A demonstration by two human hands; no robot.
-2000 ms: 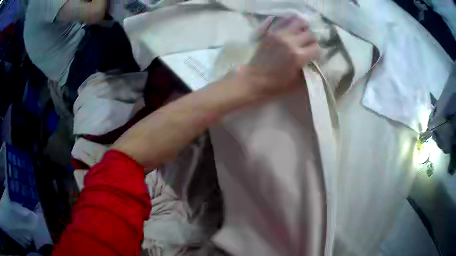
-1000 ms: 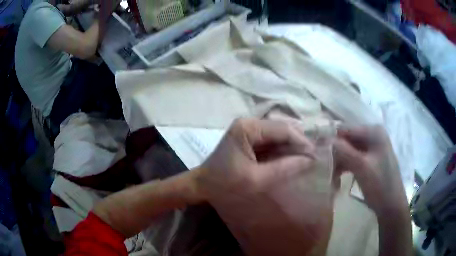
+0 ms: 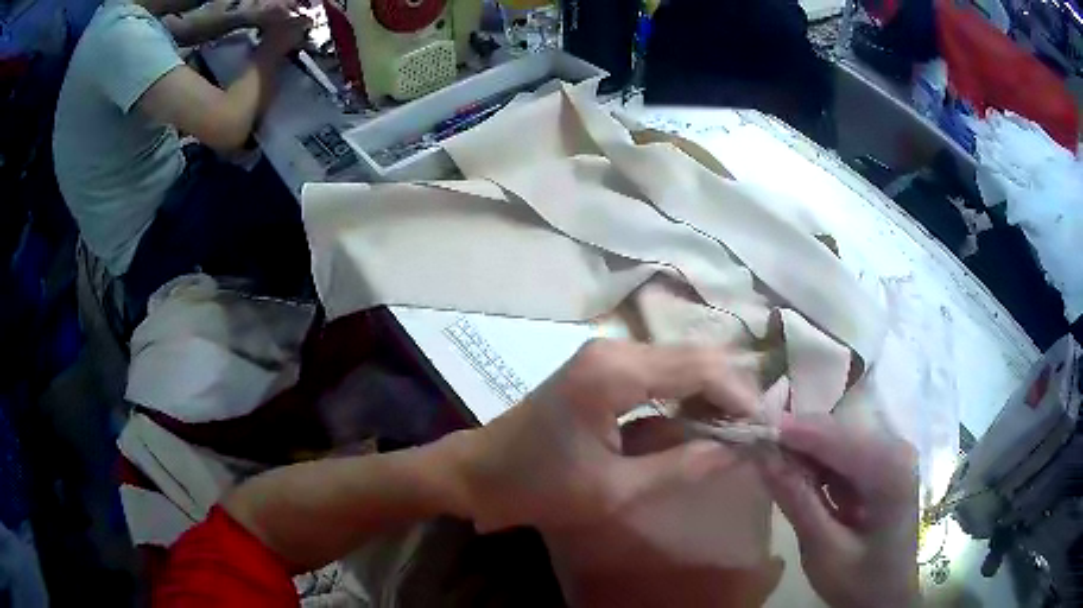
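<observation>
A cream fabric panel [image 3: 451, 244] lies in loose folds over the white sewing table [image 3: 469, 356] and hangs down below my hands. My left hand [image 3: 629, 439] pinches its edge between thumb and fingers. My right hand [image 3: 849, 499] pinches the same edge close beside it, fingertips nearly touching the left ones. The exact seam between the fingertips is too small to make out. The sewing machine head [image 3: 1027, 434] stands at the right edge, its lamp lit beside my right hand.
A long tray [image 3: 392, 140] with pens and small items lies beyond the cloth, near a cream device [image 3: 416, 59] with a red disc. A seated person [image 3: 119, 131] is at the upper left. Crumpled cream pieces [image 3: 220, 356] lie at the left. White material [image 3: 1027, 178] lies upper right.
Two seconds ago only my left hand showed, blurred, on the cloth higher up. My right hand then joined it at the edge. Both hands now sit a little lower in view, still pinching.
</observation>
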